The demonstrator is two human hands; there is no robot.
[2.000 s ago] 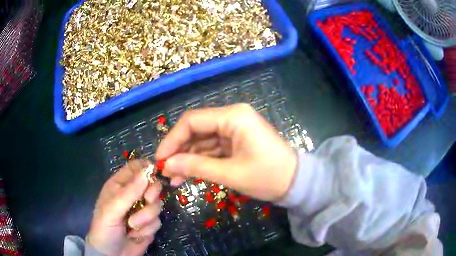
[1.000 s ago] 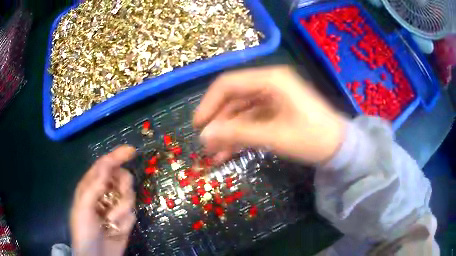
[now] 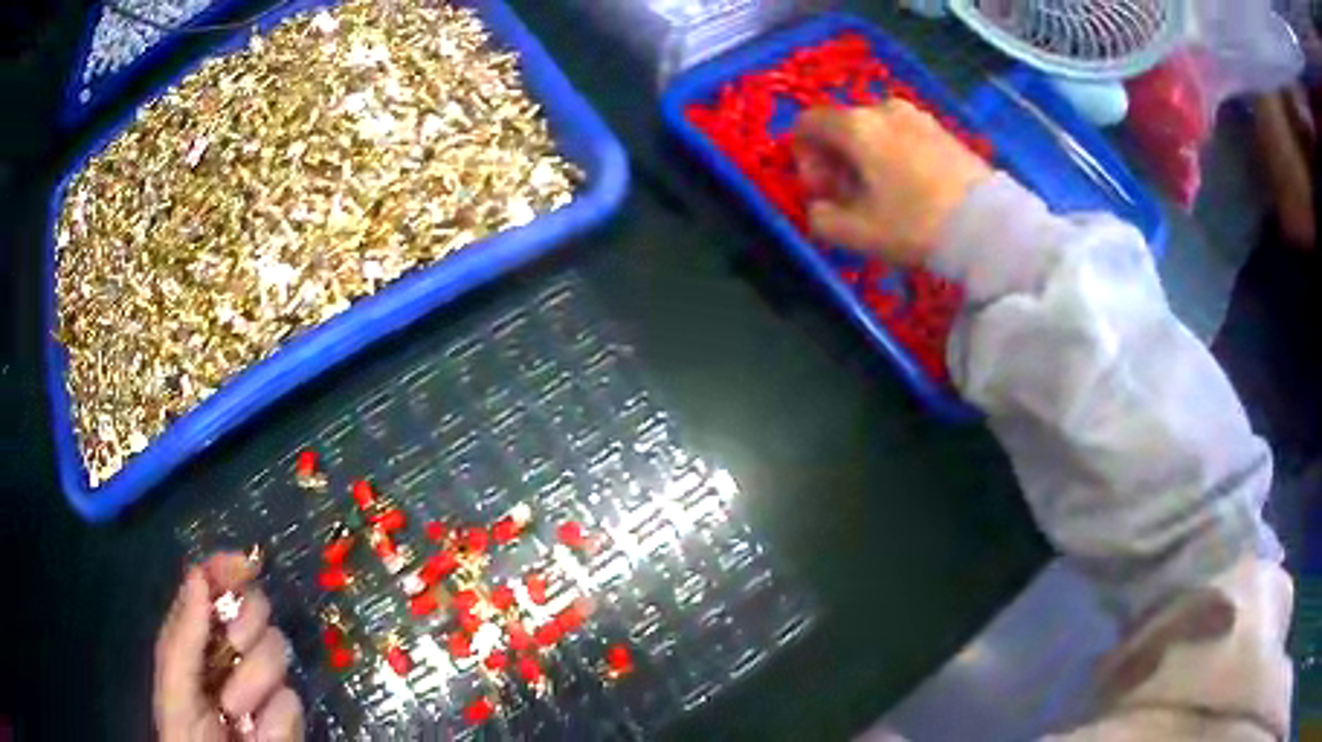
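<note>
My left hand is at the lower left, partly cut off by the bottom edge, curled around several small gold metal pieces. My right hand is over the small blue bin of red caps, fingers down at the caps; its fingertips are partly hidden, so I cannot tell whether it holds one. The clear blister tray lies in front of me with capped assemblies, red ends with gold metal, scattered on it.
A large blue bin heaped with gold pieces stands at upper left. Beyond it is another blue container with pale pieces. Clear packaging is at top centre. A fan, a red bag and part of a person's arm are at upper right.
My right hand has moved from over the tray to the red caps. The view has shifted right, so the bins and tray sit further left. My left hand still holds gold pieces.
</note>
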